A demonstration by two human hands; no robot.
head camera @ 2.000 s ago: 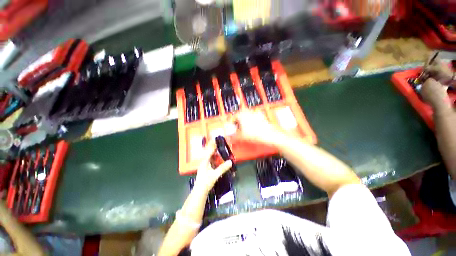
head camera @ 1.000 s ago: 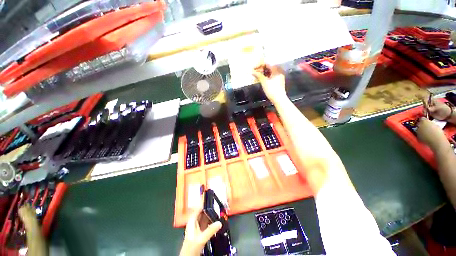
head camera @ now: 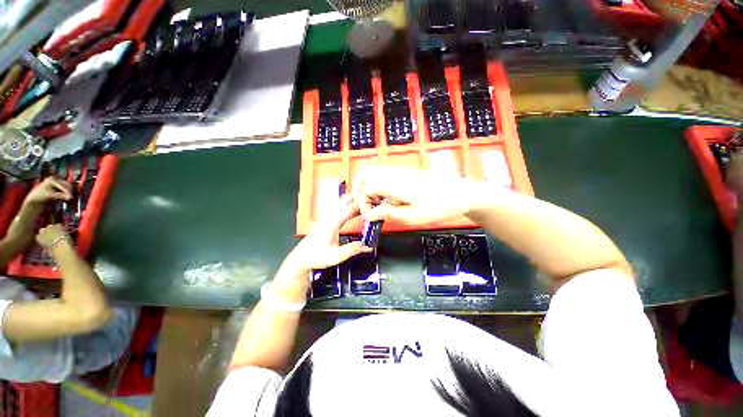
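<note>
The red-orange phone tray point(head camera: 306, 195) lies in front of me. Its far row holds several open flip phones point(head camera: 399, 122); white paper slips lie in near pockets. My left hand point(head camera: 326, 240) holds a dark flip phone point(head camera: 372, 232) over the tray's near edge. My right hand point(head camera: 407, 198) reaches in from the right, its fingers at the top of the same phone; its exact grip is unclear in the glare. Two closed flip phones point(head camera: 459, 265) lie side by side below the tray. More closed phones point(head camera: 364, 273) lie below my left hand, partly covered.
A black tray of phones point(head camera: 175, 73) rests on a white board point(head camera: 273, 89) at the left. A spray-type bottle point(head camera: 619, 79) stands at the back right. Another person's arms point(head camera: 69, 252) work over a red tray point(head camera: 102, 195) at far left. Another red tray point(head camera: 707, 167) is at right.
My right hand has come down from the shelf area to my left hand and the phone. The camera view has tilted down. My left hand still holds a phone.
</note>
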